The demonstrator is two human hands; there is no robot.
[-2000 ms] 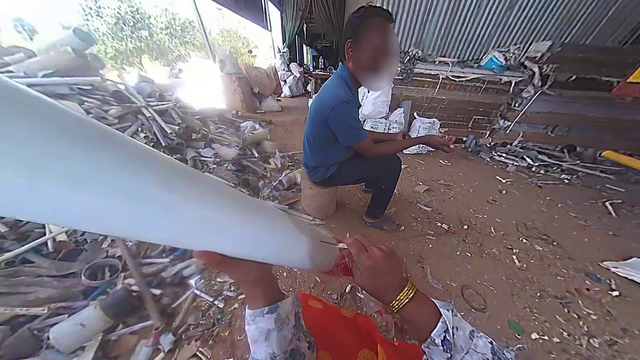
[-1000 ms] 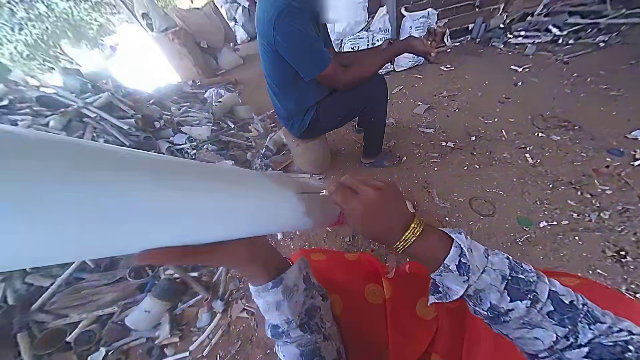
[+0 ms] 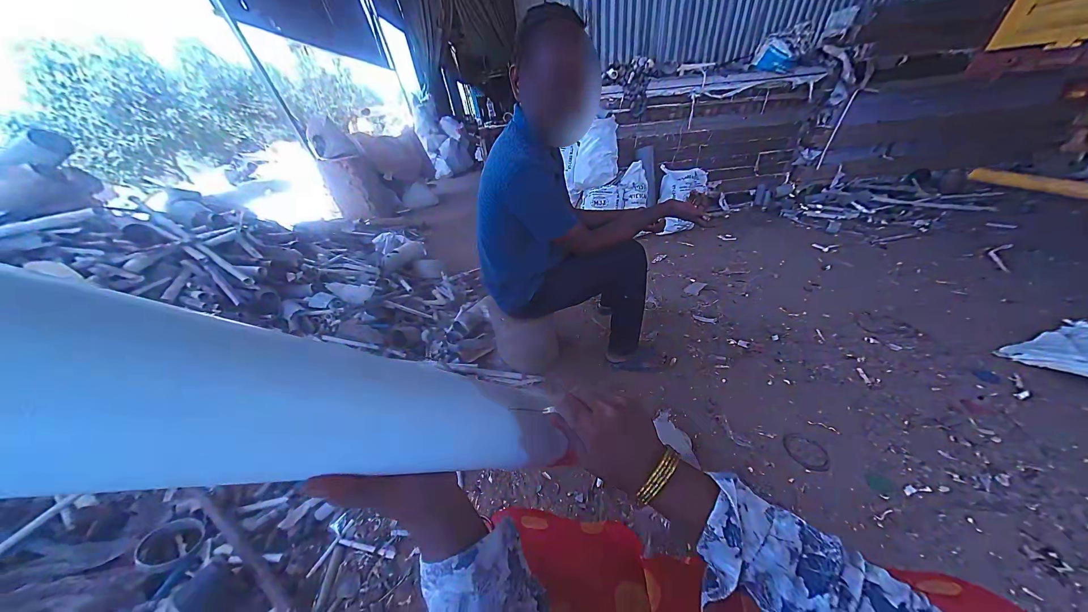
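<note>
A long white pipe (image 3: 255, 391), probably plastic, stretches from the left edge to the centre, its near end darker and dirty. My left hand (image 3: 399, 501) lies under the pipe and supports it from below. At the pipe's end, my right hand (image 3: 608, 438), with yellow bangles (image 3: 659, 476) at the wrist, has its fingers closed around the rim. A bit of red shows beside those fingers; what it is cannot be told. The fingertips of my left hand are partly hidden by the pipe.
A person (image 3: 544, 212) in a blue shirt sits on a low round seat (image 3: 523, 340) just beyond the pipe. Pipe scrap (image 3: 212, 263) is heaped at the left. White sacks (image 3: 612, 183) stand behind the person. A yellow bar (image 3: 1028, 183) lies at the right, and scraps dot the dirt ground.
The view has tipped down and come back up. Both hands have stayed at the pipe, the left under it and the right at its end.
</note>
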